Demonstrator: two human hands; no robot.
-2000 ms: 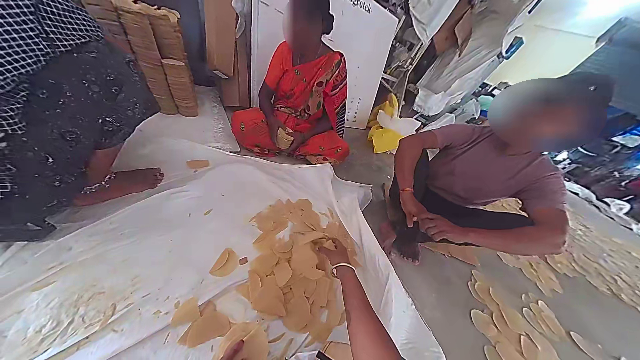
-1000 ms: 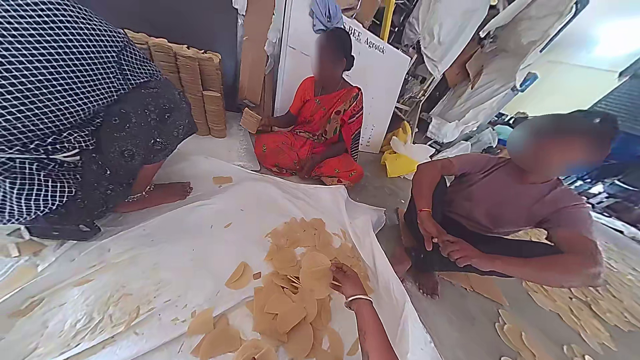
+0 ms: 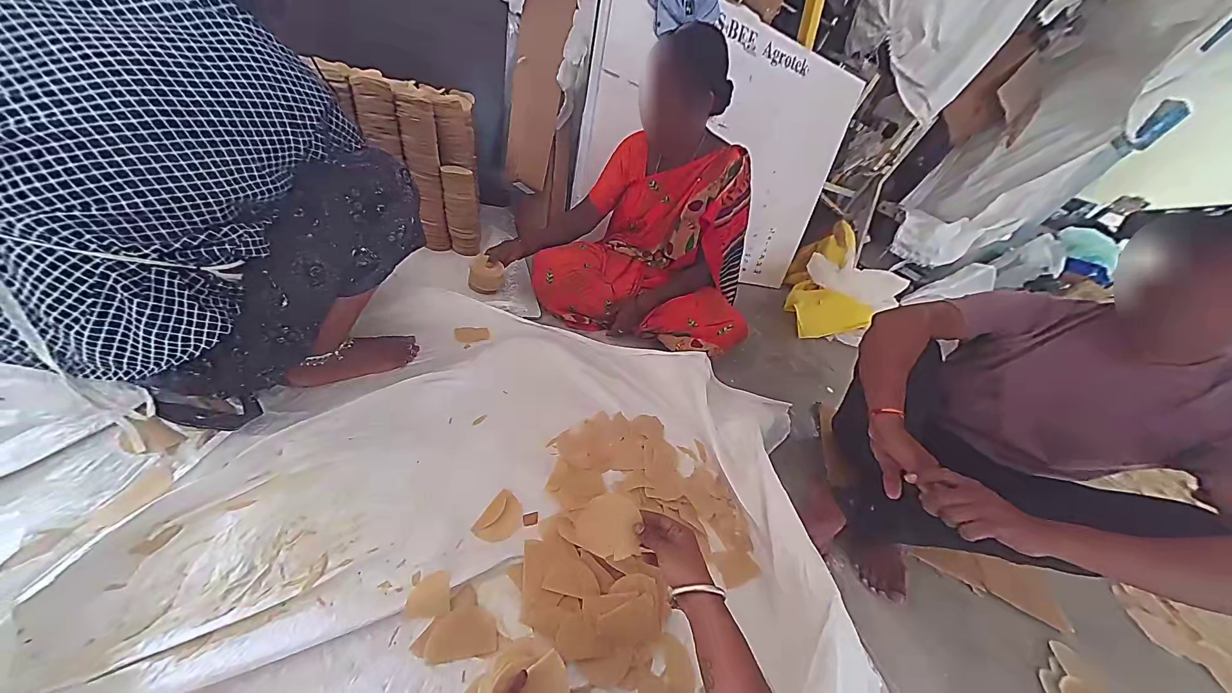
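Observation:
My right hand (image 3: 674, 547), with a bangle at the wrist, comes up from the lower edge and pinches a thin round tan disc (image 3: 608, 526) by its right side. Under and around it lies a loose heap of tan discs and broken pieces (image 3: 577, 602) on a white cloth (image 3: 385, 520). Only a fingertip or so of my left hand (image 3: 515, 681) shows at the bottom edge, against tan discs (image 3: 539, 669); its grip is hidden. A folded-looking tan piece (image 3: 498, 516) lies left of the heap.
Across the cloth a person in red (image 3: 645, 241) holds a small stack of discs (image 3: 486, 274). Tall disc stacks (image 3: 433, 173) stand behind. A person in checked cloth (image 3: 154, 173) is at left, another person (image 3: 1059, 385) sits at right. More tan pieces (image 3: 1001, 577) lie on the floor.
My right hand, earlier in the heap, now holds a round disc up at its top. The person in red has reached an arm out sideways with a small stack.

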